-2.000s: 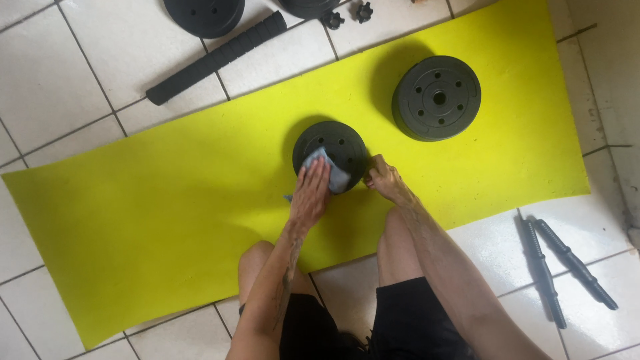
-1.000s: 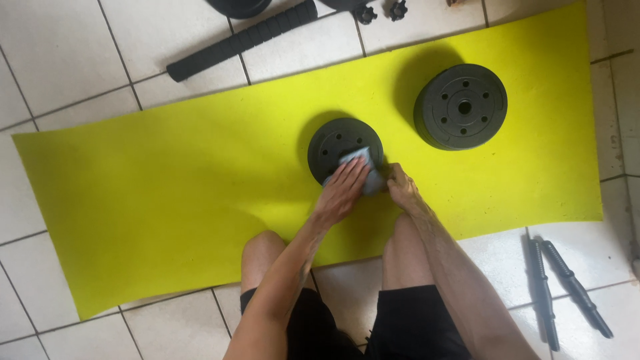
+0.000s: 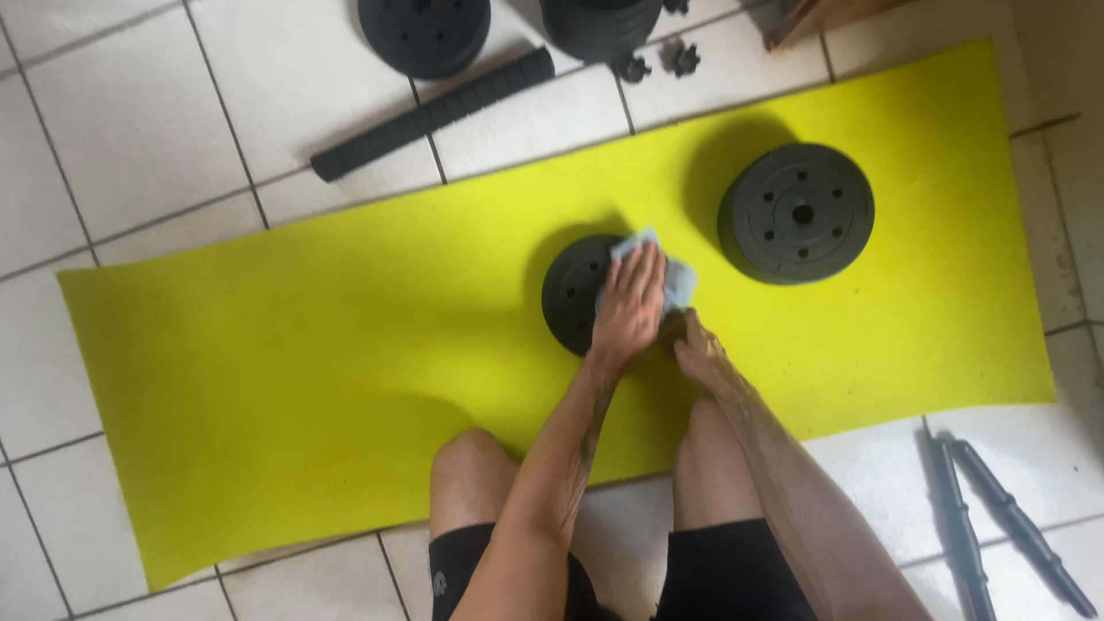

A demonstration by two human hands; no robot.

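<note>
A black weight plate rests on a yellow-green exercise mat. My left hand presses a light blue cloth onto the right part of this plate, its fingers laid over the cloth. My right hand, fingers curled, is at the plate's lower right side, by the cloth's lower edge; whether it grips the plate's rim is hidden. Further right on the mat lies a thicker round black weight, perhaps stacked plates, with a centre hole and smaller holes around it.
Beyond the mat, on white floor tiles, are a black foam-covered bar, another black plate, more black plates and star-shaped collar nuts. A wooden object is at the top. Two dark dumbbell bars lie at lower right.
My left hand and the cloth have moved from the middle of the plate towards its right side. My right hand has stayed by the plate's lower right edge.
</note>
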